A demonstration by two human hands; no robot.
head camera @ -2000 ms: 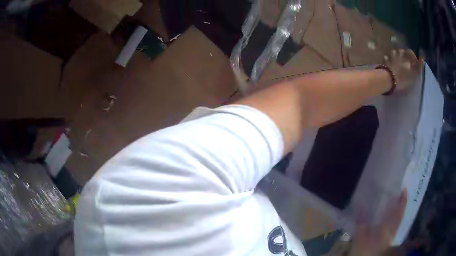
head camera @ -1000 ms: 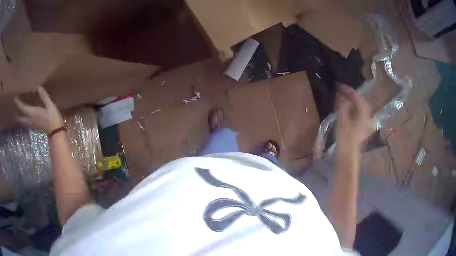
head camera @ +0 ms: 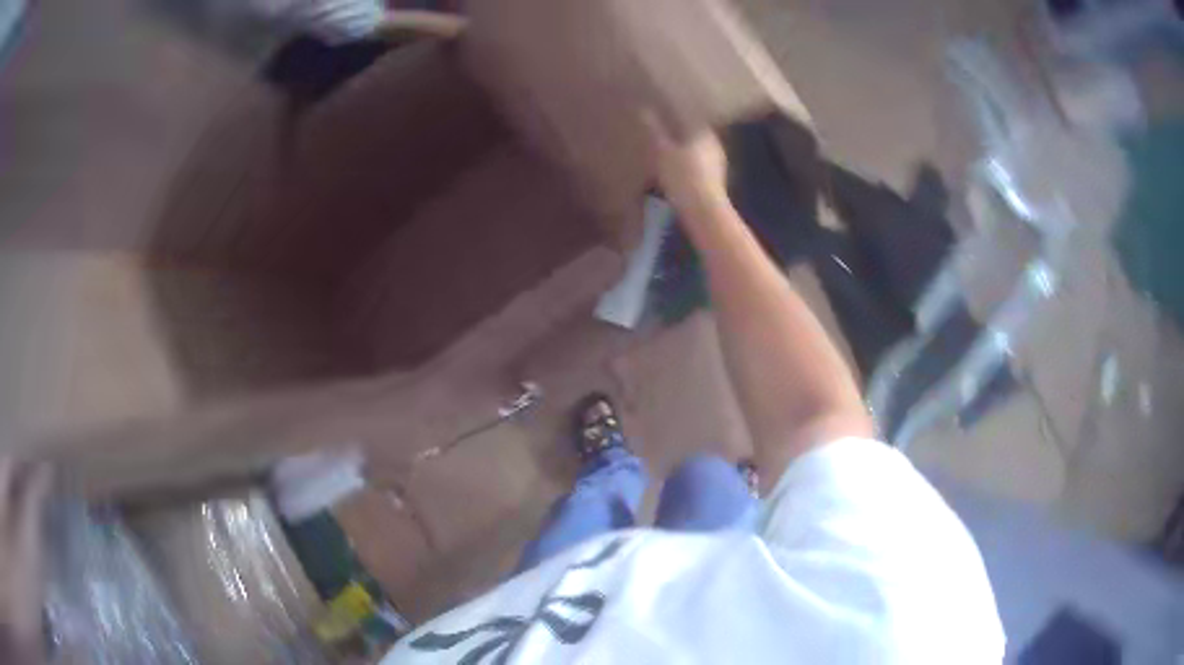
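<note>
A large open brown carton (head camera: 390,247) fills the upper left, blurred, its dark inside showing. My right hand (head camera: 688,163) is at its raised flap (head camera: 584,91), at top centre, fingers against the cardboard and apparently gripping it. A blurred skin-toned shape at the lower left edge may be my left hand or arm; its grip cannot be made out.
Another person's forearm (head camera: 422,24) reaches in at the top left. Stretch wrap (head camera: 247,572) covers a stack at lower left, near a yellow bottle (head camera: 344,613). Clear film (head camera: 1026,286) and flattened cardboard (head camera: 682,377) lie on the floor. A pale open carton (head camera: 1065,559) is at lower right.
My right hand has moved left and up to the flap. The large carton is nearer and opens towards me. My left hand has left its earlier place beside it. The view has shifted.
</note>
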